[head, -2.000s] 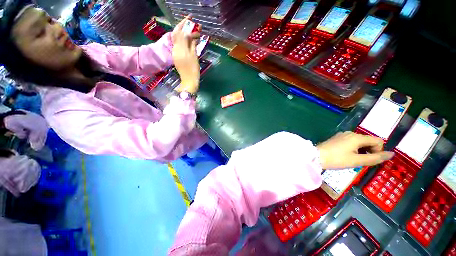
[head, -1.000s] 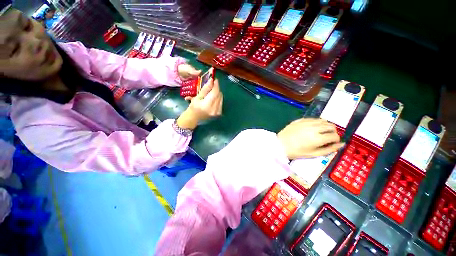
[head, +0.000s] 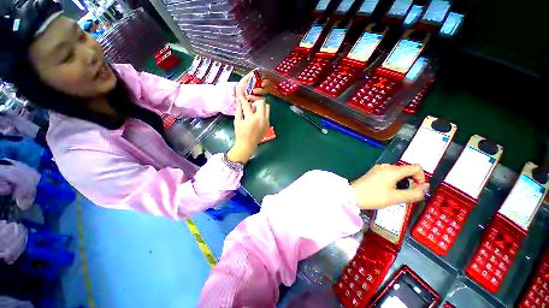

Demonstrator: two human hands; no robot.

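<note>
An open red flip phone (head: 428,145) with a lit white screen lies in the clear blister tray (head: 421,255). My left hand (head: 391,186) reaches from the left over this phone's keypad, fingers bent and apart, hiding most of the keys. Below my hand lies another open phone (head: 390,221) with a lit screen and red keypad; a black disc shows between my fingers. More open phones with lit screens stand to the right (head: 474,166) (head: 522,198). I see no phone gripped. My right hand is not in view.
A face-down phone (head: 406,295) lies in the near row. Behind are stacked trays of open phones (head: 376,114) on a brown board (head: 313,112), a blue pen (head: 352,133) and a thin stick (head: 308,119). At left, a pink-coated person (head: 144,138) holds a red phone (head: 253,84).
My left hand stays over the same phone; its fingers have spread and shifted slightly. The view has shifted a little. The other person's hands and phone have moved.
</note>
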